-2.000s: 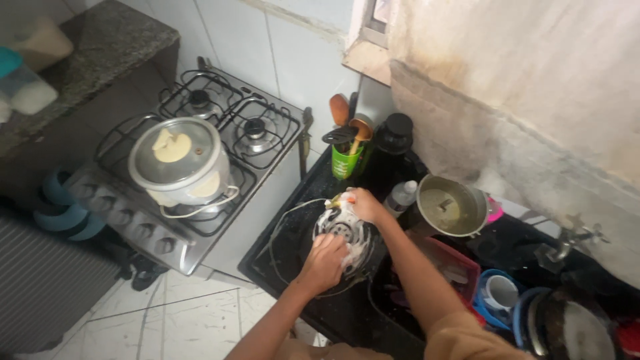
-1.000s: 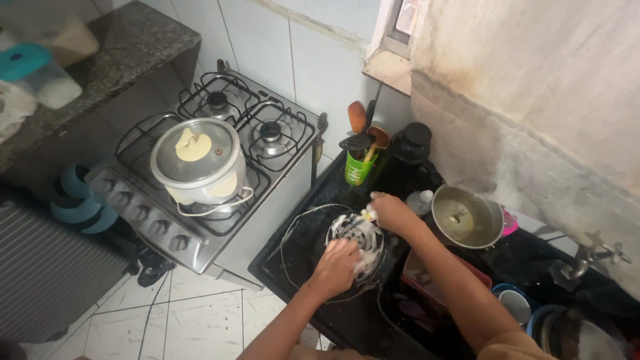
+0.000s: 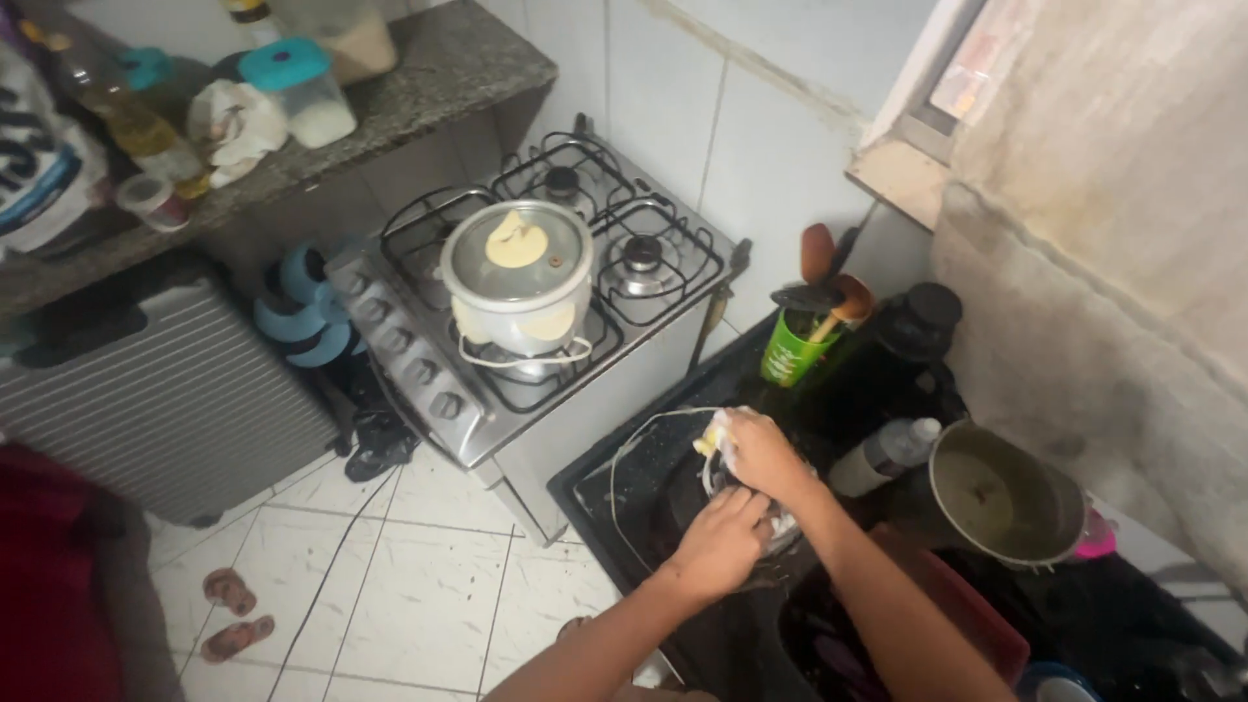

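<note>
On the black countertop (image 3: 585, 478), a round soapy kitchen item (image 3: 782, 531) lies mostly hidden beneath my hands. My right hand (image 3: 756, 450) closes on a foamy, yellowish sponge (image 3: 709, 441) at its far edge. My left hand (image 3: 723, 536) rests on its near side with curled fingers; whether it grips the item cannot be made out. A pale cord (image 3: 614, 487) loops on the counter to the left of both hands.
A lidded white pot (image 3: 522, 283) sits on the gas stove (image 3: 624, 312). Near my hands stand a green utensil cup (image 3: 792, 349), a dark flask (image 3: 912, 327), a plastic bottle (image 3: 882, 456), a metal pot (image 3: 1009, 497) and a red basin (image 3: 960, 609).
The view has swung toward the left, showing more of the shelf and floor. Both hands remain at the soapy round item, which they now cover more.
</note>
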